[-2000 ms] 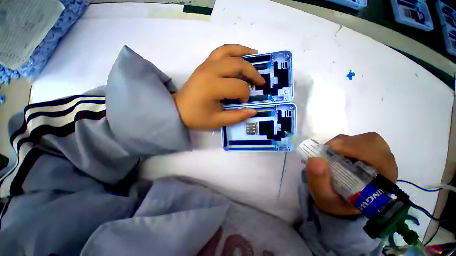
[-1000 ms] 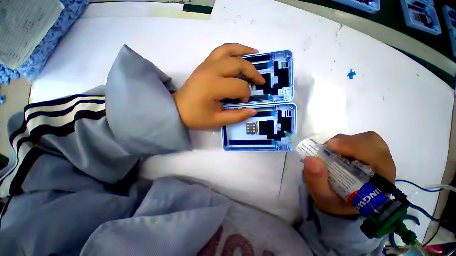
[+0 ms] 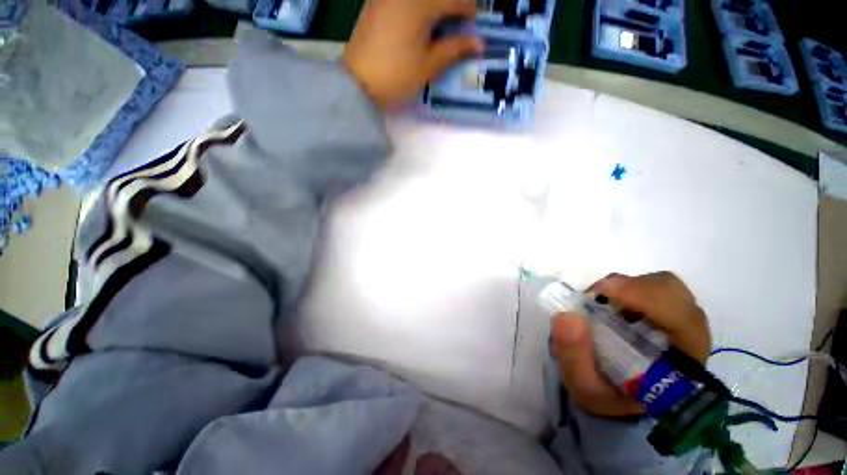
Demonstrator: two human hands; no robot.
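My left hand (image 3: 404,51), blurred and partly cut off by the top edge, holds a pair of light-blue plastic housings (image 3: 492,79) at the far side of the white paper. The housings lie edge to edge, with black and silver parts inside, and the upper one is cut off by the frame. My right hand (image 3: 631,339) holds the clear glue syringe (image 3: 618,348) with its blue lettered band. Its pale-green needle tip points at the white paper, away from the housings. Any glue cannot be seen.
More paired housings (image 3: 639,35) stand on the dark-green strip (image 3: 692,93) along the far side. A bag of small blue parts (image 3: 121,139) with a paper label is at upper left. A small blue cross-like part (image 3: 619,172) lies on the white paper (image 3: 418,269). Thin wires (image 3: 771,357) run at lower right.
My left hand and the two housings have moved up and away from me, to the dark-green strip's edge. My right hand with the syringe has shifted slightly. The view has tilted, showing more of the far side.
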